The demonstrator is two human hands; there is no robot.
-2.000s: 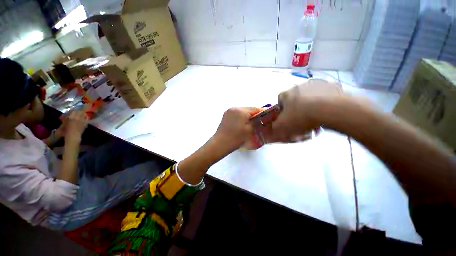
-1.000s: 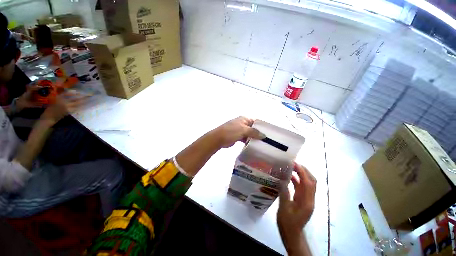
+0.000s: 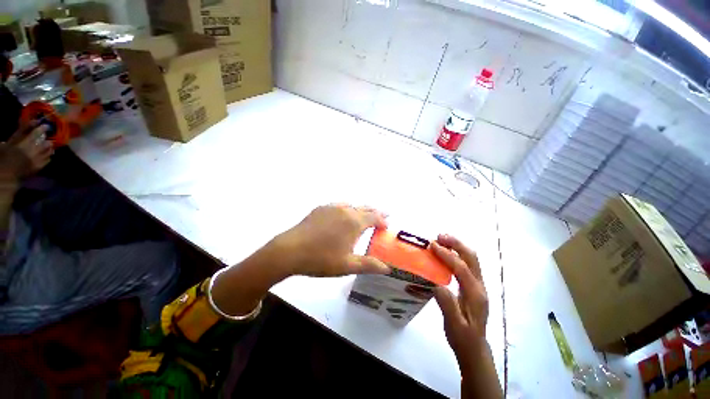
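A retail box [image 3: 393, 296] stands upright on the white table near its front edge. Its orange top with a dark slot lies folded over the opening. My left hand [image 3: 331, 241] holds the box's left side, with fingers and thumb on the edges of the orange top. My right hand [image 3: 465, 294] holds the right side, with fingertips on the top's right corner. The inside of the box is hidden.
Two brown cartons [image 3: 177, 97] stand at the back left. Another carton [image 3: 623, 269] is at the right, with stacked retail boxes, a yellow-green knife [image 3: 560, 340] and a clear bag [image 3: 598, 380] nearby. A bottle [image 3: 461, 117], tape ring and white stacks are behind. A person's hand is at far left.
The box's open top flap, its pale inside showing a second ago, is now folded down with the orange side up. My left hand has moved from the flap's back edge to the box's left side.
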